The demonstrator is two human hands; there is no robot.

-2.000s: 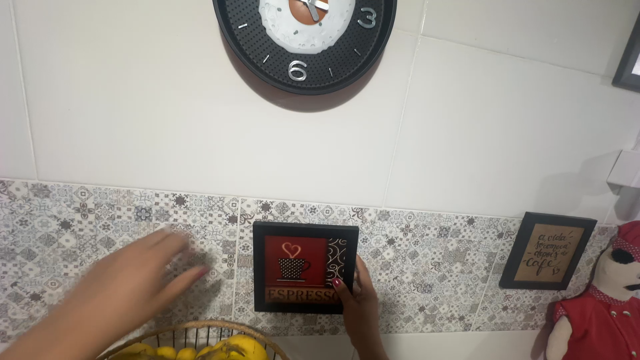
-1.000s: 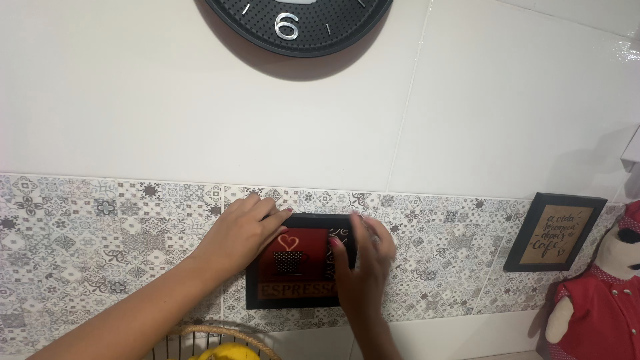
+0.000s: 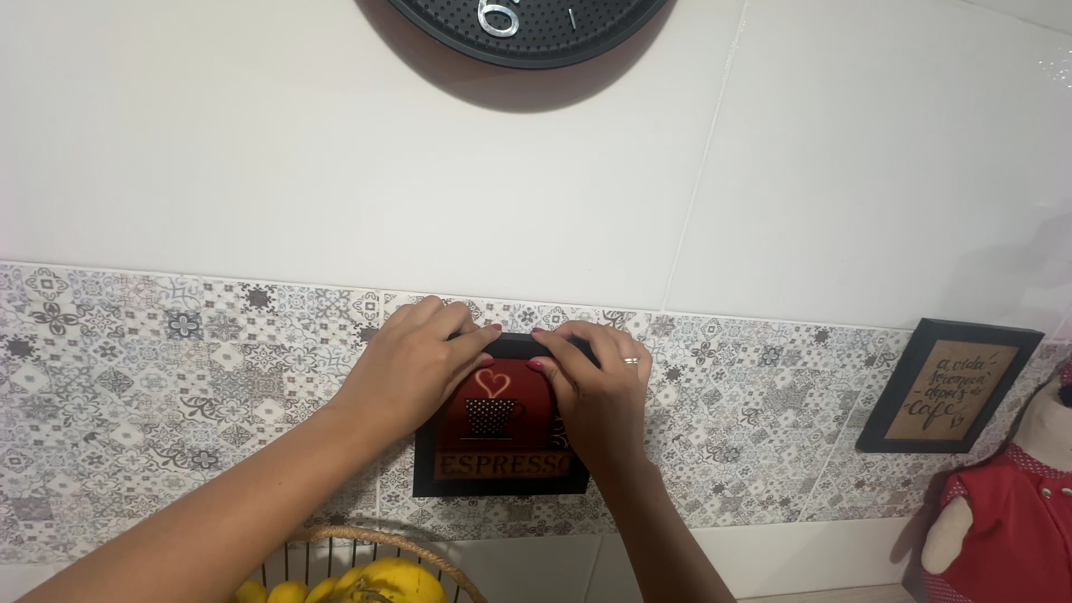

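A black-framed picture (image 3: 502, 486) with a dotted cup, a heart and large lettering on red stands against the patterned wall tiles, low in the middle of the head view. My left hand (image 3: 423, 360) grips its upper left corner, thumb on the front and fingers over the top edge. The upper right part of the same frame is in my right hand (image 3: 599, 377), which wears a ring and pinches the top edge with thumb and index finger. Both hands' fingertips almost meet at the top middle. Whether the frame's back touches the tiles cannot be told.
Above hangs a black wall clock (image 3: 536, 50), partly out of view. Bananas (image 3: 377, 582) lie in a wire basket with a rope-wrapped rim (image 3: 394, 540) below the frame. At the right are a second black-framed sign (image 3: 888, 410) with writing and a cloth doll in red (image 3: 1005, 528).
My left hand, apart from the frame two seconds ago, has come right and taken hold of its upper left. My right hand has moved from the lower right side up to the top edge.
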